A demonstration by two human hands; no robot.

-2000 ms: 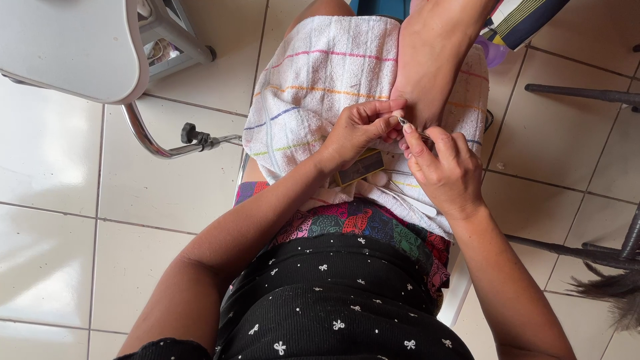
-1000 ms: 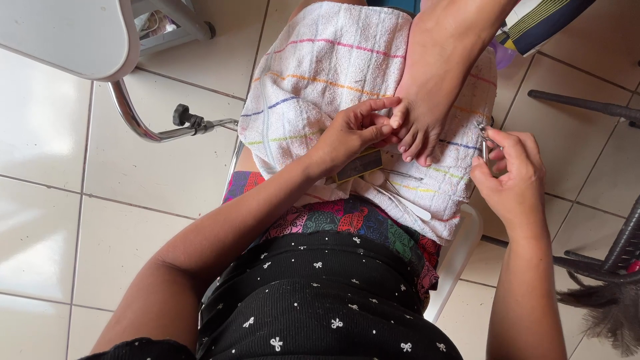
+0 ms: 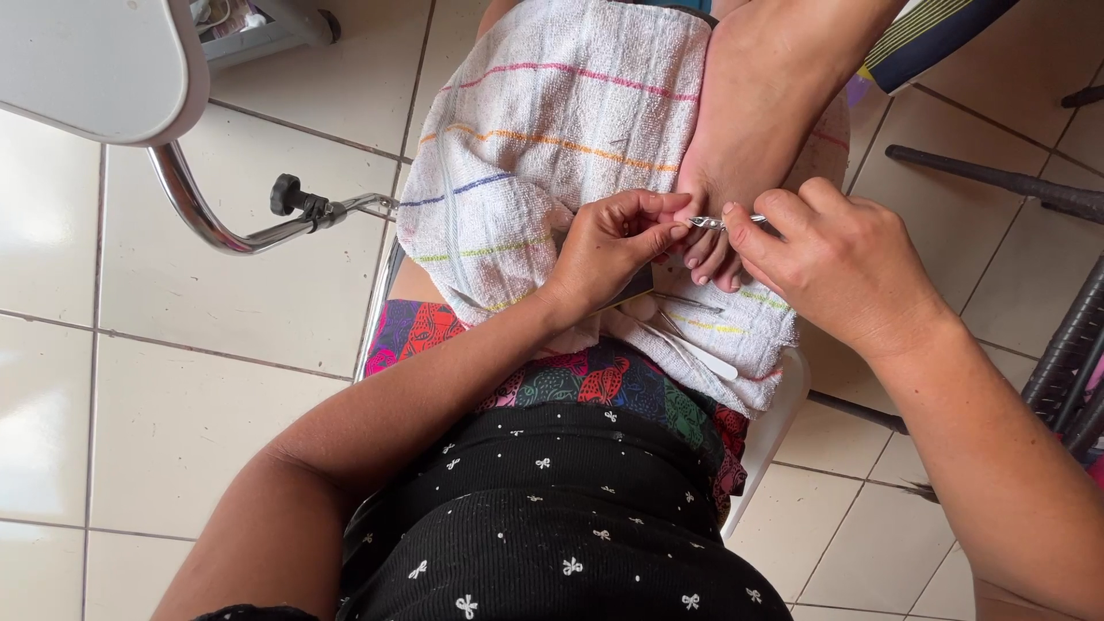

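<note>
Another person's bare foot (image 3: 746,112) rests on a white striped towel (image 3: 561,112) laid over my lap. My left hand (image 3: 617,246) pinches the little toe at the foot's outer side between thumb and fingers. In my right hand (image 3: 802,246) are metal cuticle nippers (image 3: 709,222), their tip touching or very near that toe. Whether the jaws are apart cannot be told. Below the toes a slim metal tool (image 3: 688,302) and a white file or stick (image 3: 711,362) lie on the towel. A dark flat item is partly hidden behind my left hand.
A grey padded rest (image 3: 103,69) on a curved chrome tube (image 3: 203,220) with a black knob (image 3: 286,195) stands at the left. Behind it is a grey cart (image 3: 276,39). Black chair or stool legs (image 3: 975,172) are at the right, above the tiled floor (image 3: 216,414).
One second ago my right hand held the nippers off to the right of the foot; now it has come back left to the toe. My left hand stays at the toes.
</note>
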